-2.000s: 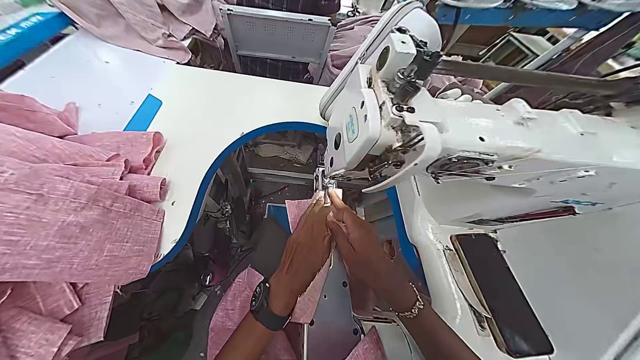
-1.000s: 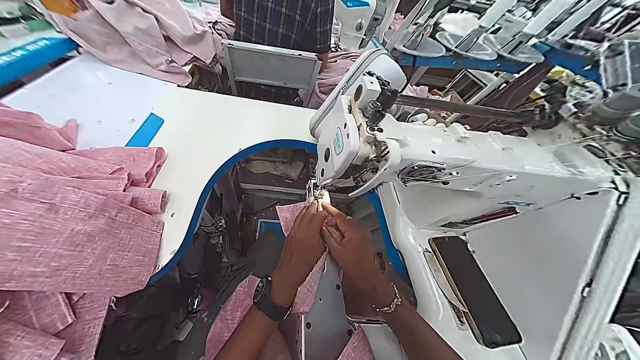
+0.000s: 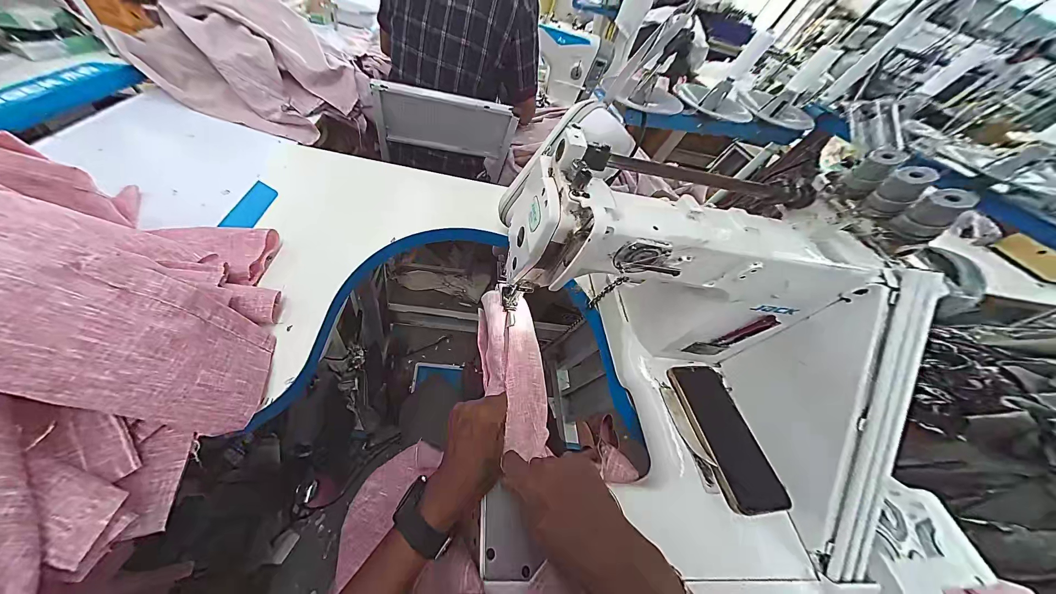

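A pink fabric piece (image 3: pixel 525 371) runs from under the presser foot (image 3: pixel 511 299) of a white Jack sewing machine (image 3: pixel 709 239) down to both hands. My left hand (image 3: pixel 474 450), with a dark watch on the wrist, grips the fabric's left edge. Close beside it, my right hand (image 3: pixel 557 495) is closed on the lower end of the same piece. The fingertips of both hands are partly hidden. More pink cloth hangs below and to the left of my left forearm.
Pink fabric pieces (image 3: pixel 124 322) are piled on the white table (image 3: pixel 330 194) at left. A phone (image 3: pixel 730 441) lies right of my hands. Thread cones (image 3: pixel 903 194) stand at the back right. Beyond the table, a person in a checked shirt (image 3: pixel 462 49) has their back turned.
Both hands have moved down from the presser foot toward me. A longer stretch of pink fabric now shows between the foot and my hands.
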